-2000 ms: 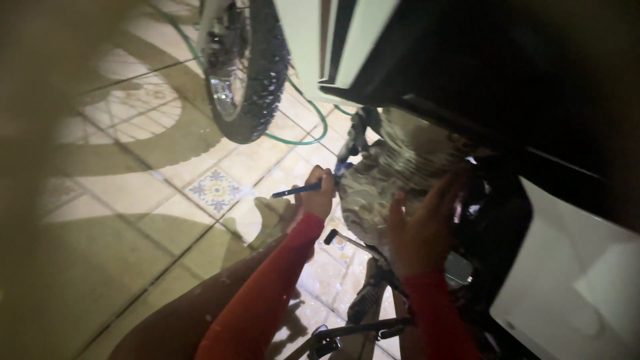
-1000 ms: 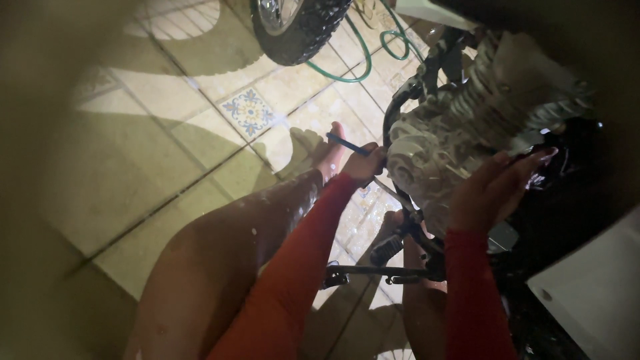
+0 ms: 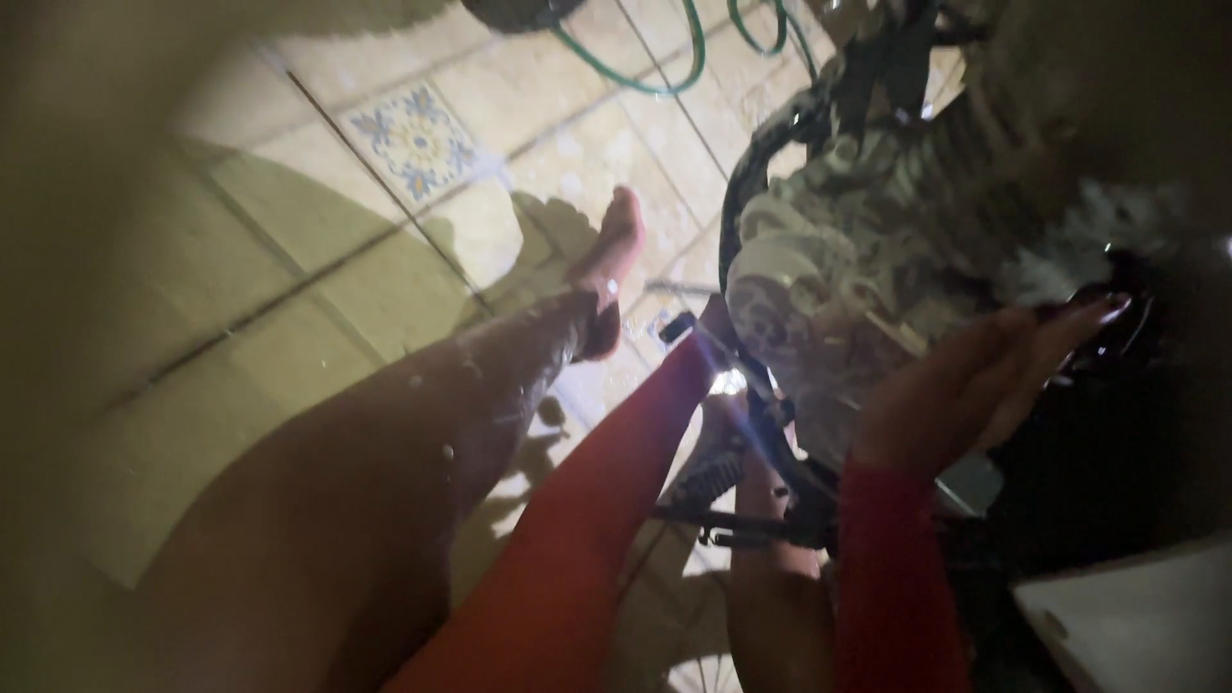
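Observation:
A motorcycle engine [image 3: 818, 260], coated in white foam or dirt, fills the centre right. My right hand [image 3: 962, 385] lies against its upper side, fingers extended toward a dark, wet part; whether it holds anything is unclear. The left arm, in a red sleeve [image 3: 616, 443], reaches to the engine's lower side, and the left hand is hidden behind the frame tube [image 3: 736, 212] and the engine. A pedal lever tip [image 3: 676, 327] shows beside the left wrist. A ribbed footpeg [image 3: 707, 476] is below it.
A green hose [image 3: 664, 89] curls over the wet tiled floor [image 3: 539, 106]. The bottom of a tyre [image 3: 525, 12] shows at the top edge. My bare foot [image 3: 616, 231] is on the tiles left of the engine. A pale body panel [image 3: 1136, 616] stands at the lower right.
My left hand, earlier in view with a dark slim tool beside the engine, has gone in behind the frame tube. The right hand stays near the engine's upper side. The view has moved closer.

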